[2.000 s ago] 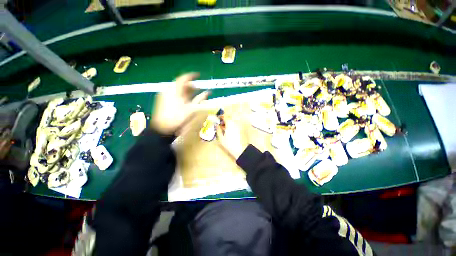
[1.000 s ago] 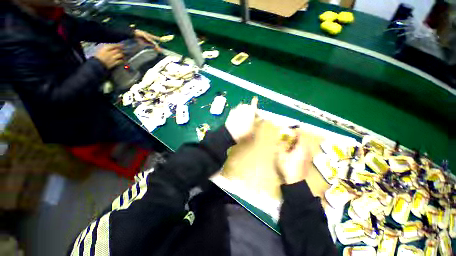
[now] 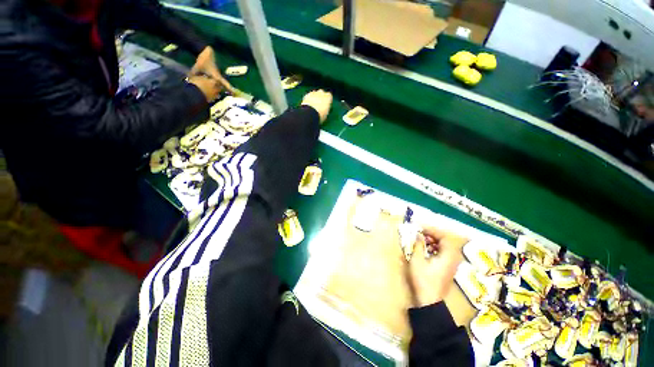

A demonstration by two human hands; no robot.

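My right hand [image 3: 433, 267] is over the tan work mat [image 3: 358, 276], closed around a white housing [image 3: 409, 238] with dark wires; the fingers partly hide it. My left hand [image 3: 318, 104] is stretched far out past the white rail, at the green belt, and looks small; whether it holds anything is hidden. A white unit [image 3: 366, 213] lies on the mat's upper left, no yellow showing. Two yellow-faced units, one upper [image 3: 310, 180] and one lower [image 3: 290, 229], lie on the green bench left of the mat.
A large heap of yellow-faced units [image 3: 534, 337] is at right. Another pile [image 3: 208, 140] is at left beside a person in a dark jacket [image 3: 79, 122]. A grey post [image 3: 264, 57] stands near my left hand. One unit [image 3: 355, 115] is on the belt; yellow lumps [image 3: 467, 74] lie beyond.
My left hand has moved from beside the mat out to the belt. A white unit now shows on the mat's upper left. My right hand stays over the mat.
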